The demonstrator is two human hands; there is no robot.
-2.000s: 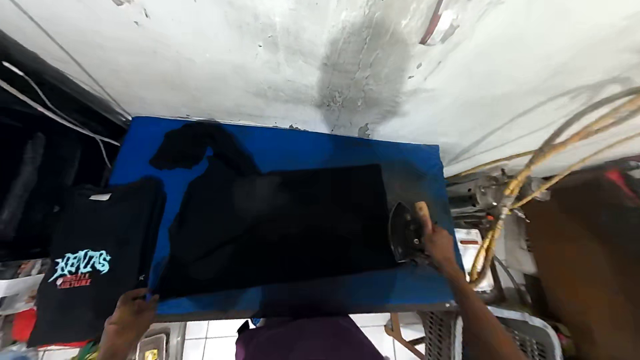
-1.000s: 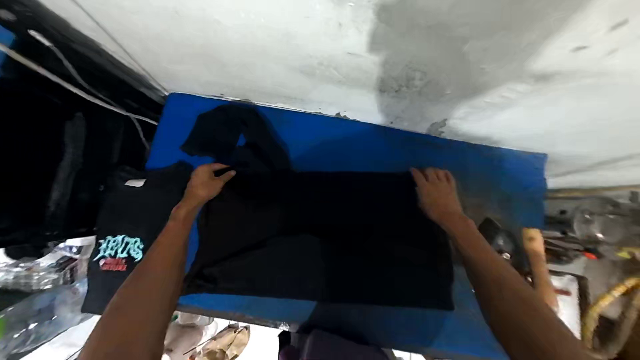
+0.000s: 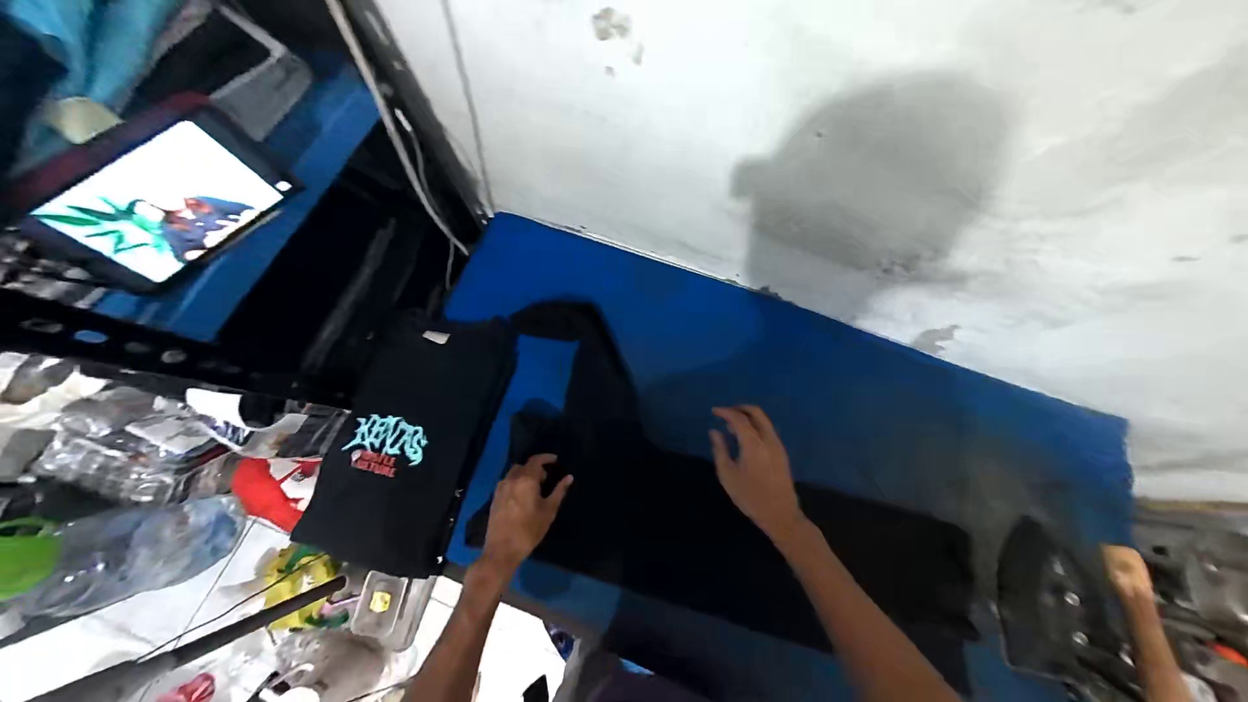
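Observation:
A black garment (image 3: 702, 526) lies spread on the blue-covered table (image 3: 780, 361), one sleeve reaching toward the back left. Over its left part is my left hand (image 3: 524, 502), fingers apart; whether it touches the cloth I cannot tell. My right hand (image 3: 756, 463) is raised near the garment's upper edge, fingers spread and empty. At the table's right end rests a clothes iron (image 3: 1048, 595) with a wooden handle (image 3: 1126, 570). A folded black shirt (image 3: 419, 429) with a blue and red print lies left of the garment.
A wall (image 3: 975, 195) runs along the table's back edge. At the upper left a tablet (image 3: 161, 205) shows a lit screen. Plastic-wrapped items (image 3: 117, 458) and a clear plastic container (image 3: 385, 604) lie at the lower left. Cables (image 3: 390, 127) run down the wall corner.
My right hand has let go of the iron, held two seconds ago. Both hands have come off the garment's upper corners, and the garment now lies narrower. The view has swung left.

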